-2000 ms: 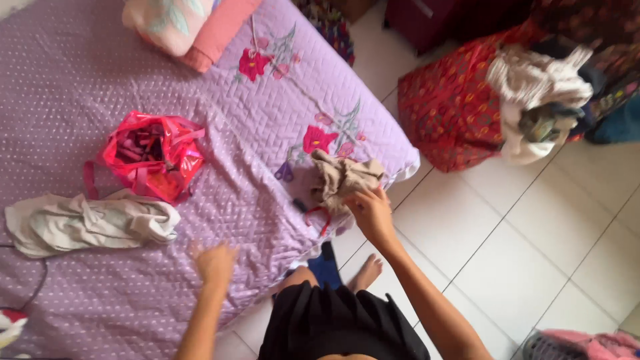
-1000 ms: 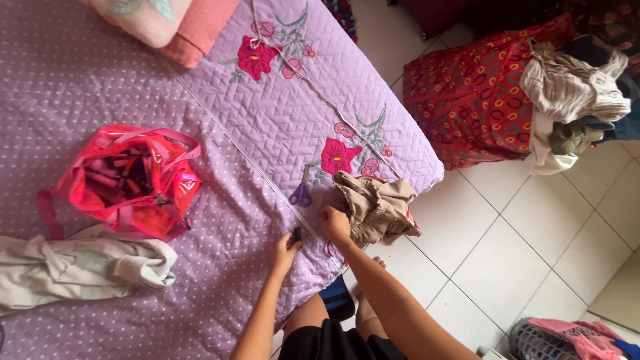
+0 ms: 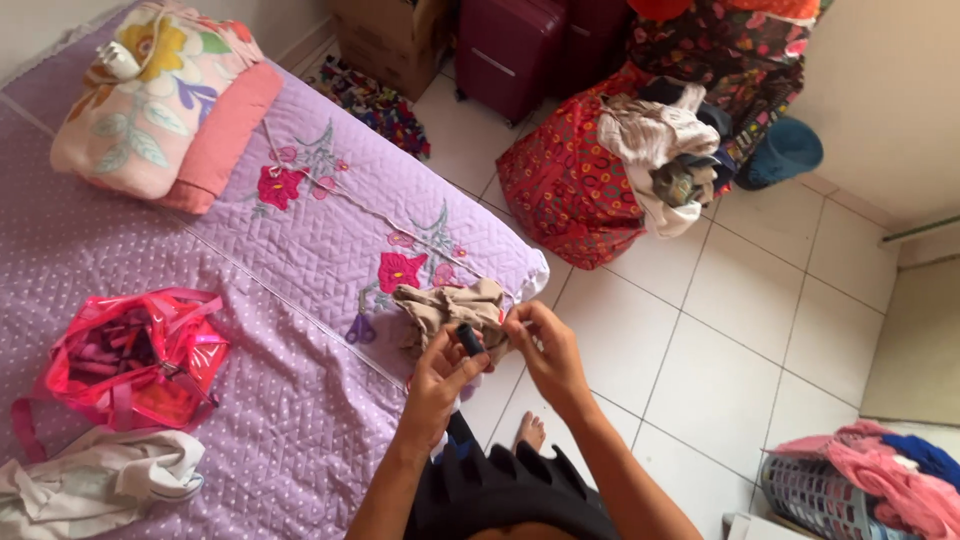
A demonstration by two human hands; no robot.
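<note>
My left hand holds a small dark cylinder, perhaps a thread spool, between thumb and fingers. Close to its right, my right hand has thumb and index finger pinched together; anything thin between them is too small to tell. Just beyond both hands, a crumpled beige cloth lies at the bed's corner. Purple-handled scissors rest on the quilt to its left. A pink see-through bag with dark items inside sits farther left, above a crumpled pale cloth.
A folded floral blanket lies on the lilac quilt, with a long cord running from it. Beyond the bed are a stuffed red bag, a maroon suitcase and a blue bucket. A laundry basket stands lower right.
The right hand has left the beige cloth's left side and is now at its right. The left hand, seen low beside the bed edge one second ago, is up by the cloth with the dark cylinder.
</note>
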